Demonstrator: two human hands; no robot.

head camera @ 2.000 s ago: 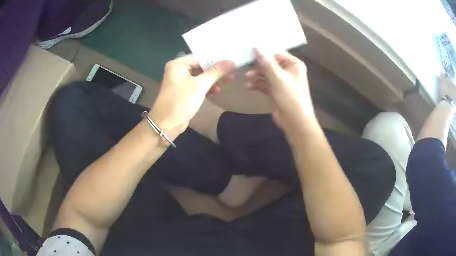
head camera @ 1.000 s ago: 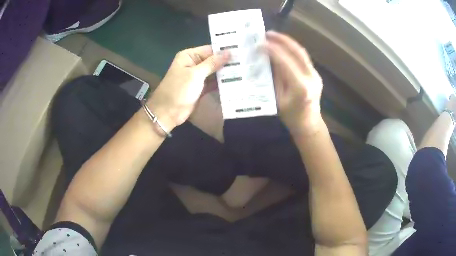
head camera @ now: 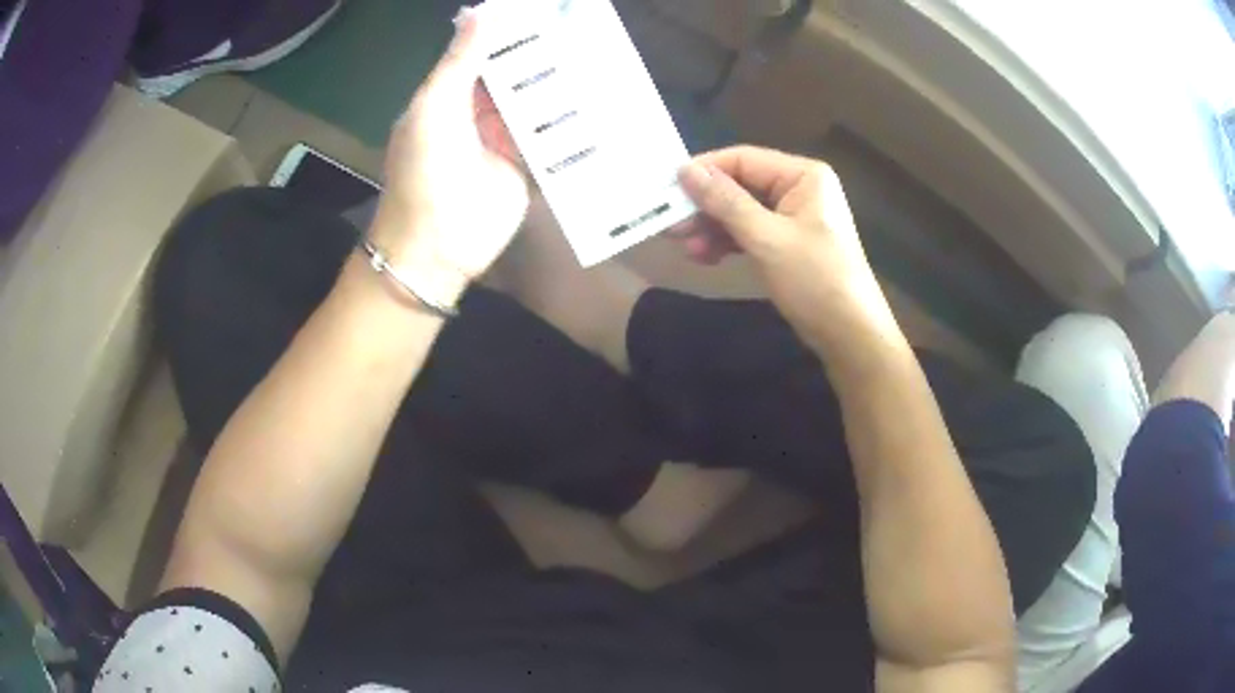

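Note:
A folded leaflet (head camera: 589, 136), a narrow white strip with short black heading bars, is held tilted in the air above the lap, near the top of the view. My left hand (head camera: 461, 163) holds it at its left edge, with the fingers partly behind it. My right hand (head camera: 765, 203) pinches its lower right edge between thumb and fingers.
A smartphone (head camera: 322, 176) lies by the left knee, partly hidden. A brown carton (head camera: 102, 298) stands at the left. Cartons with a white top (head camera: 1084, 81) run along the upper right. Another person's dark blue sleeve (head camera: 1176, 542) is at the right. A shoe (head camera: 230, 41) is at the upper left.
The leaflet was first a wider blank-looking piece, then an upright printed strip. Now it is tilted and further up and left. My left hand has moved up, and my right hand now pinches the lower right edge.

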